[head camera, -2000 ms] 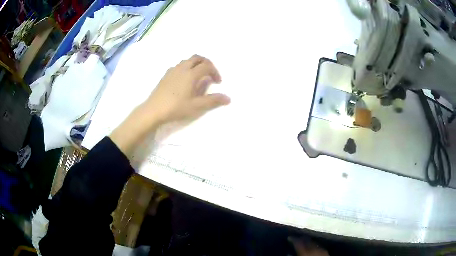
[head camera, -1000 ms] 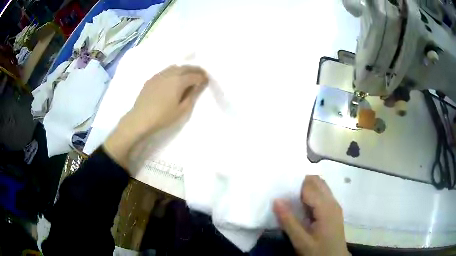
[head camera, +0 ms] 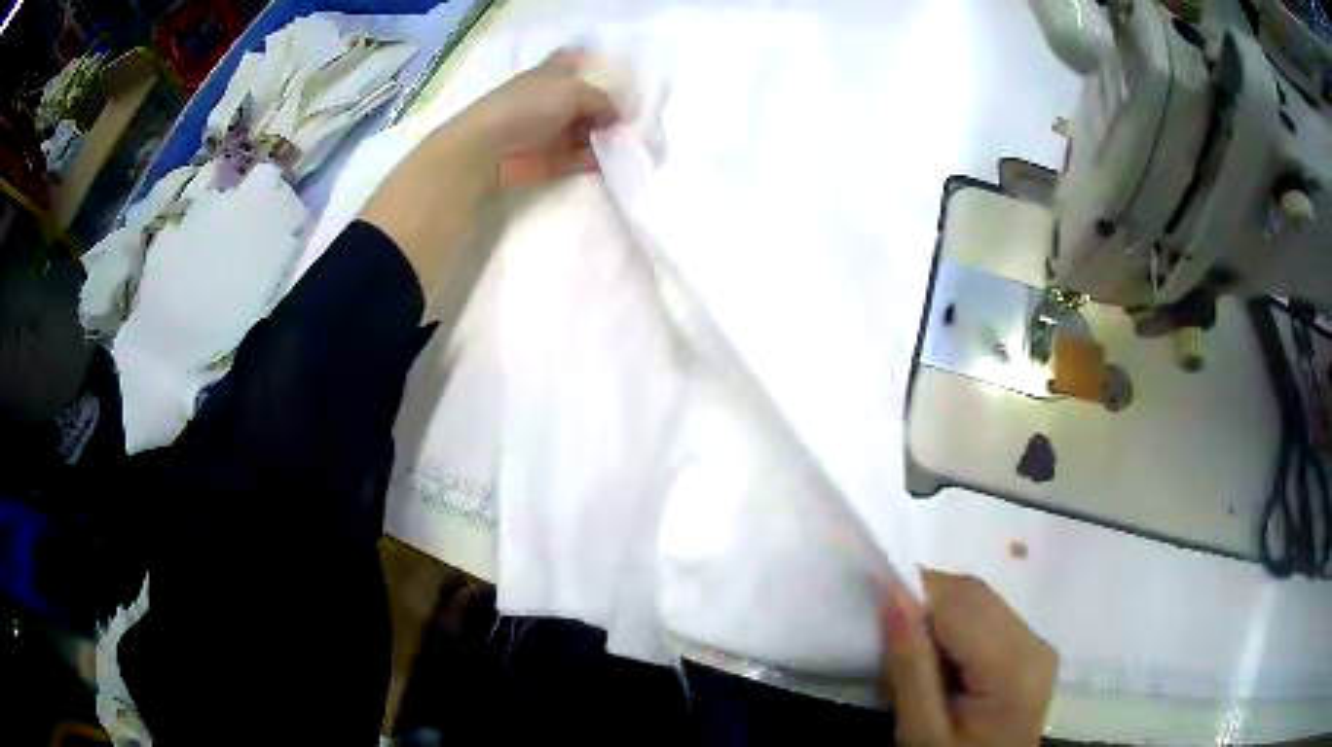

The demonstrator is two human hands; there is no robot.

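A white cut piece (head camera: 584, 380) is stretched between my two hands over the white table. My left hand (head camera: 548, 124) grips its upper corner, left of centre near the top. My right hand (head camera: 971, 657) pinches its lower right corner near the table's front edge. A straight edge of the cloth runs diagonally between the hands. The lower part hangs over the front edge. Some outlines of the cloth are lost against the bright table.
The sewing machine (head camera: 1169, 161) stands at right, with its needle plate (head camera: 976, 329) and orange-brown edge guide (head camera: 1078, 368). Black shears (head camera: 1293, 496) lie right of it. A blue bin (head camera: 234, 73) holds white bundles (head camera: 205, 292) at left.
The right hand has come up into view and took hold of the white cloth. The left hand moved up and away with its corner, and the cloth is now spread taut between them.
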